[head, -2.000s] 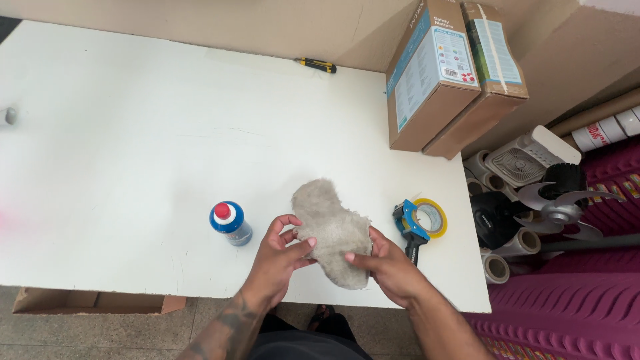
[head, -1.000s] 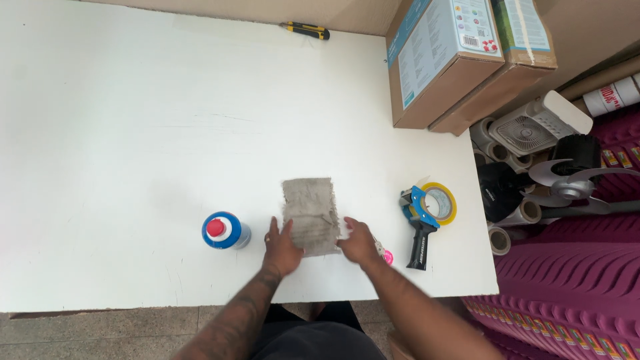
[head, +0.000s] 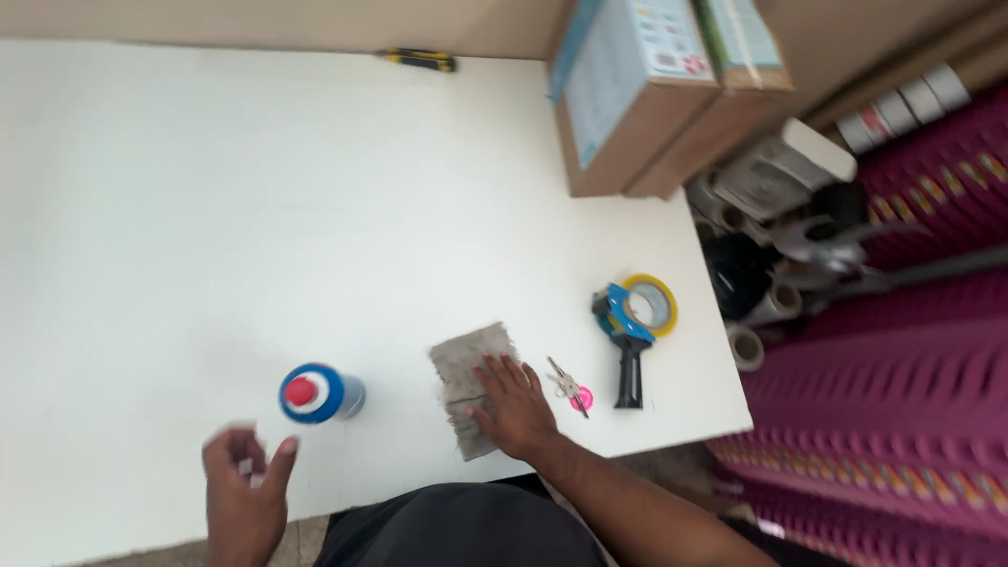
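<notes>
A grey cloth (head: 465,366) with frayed edges lies flat near the front edge of the white table. My right hand (head: 513,405) rests palm down on its right part, fingers spread. My left hand (head: 248,472), somewhat blurred, is raised at the lower left with thumb and fingers apart, holding nothing. Just above and right of it stands a blue bottle (head: 323,392) with a red and white cap. Keys (head: 565,384) with a pink tag (head: 581,398) lie right of my right hand.
A blue tape dispenser (head: 626,335) with a yellow-edged tape roll lies at the right. Cardboard boxes (head: 638,142) stand at the back right, and a yellow-black utility knife (head: 421,59) lies by the wall. Beyond the table's right edge are a fan (head: 839,256) and purple stacked items (head: 874,378).
My left hand has let go of the cloth and moved left, near the bottle. The cloth, held unfolded between both hands two seconds ago, is now smaller in outline under my right hand.
</notes>
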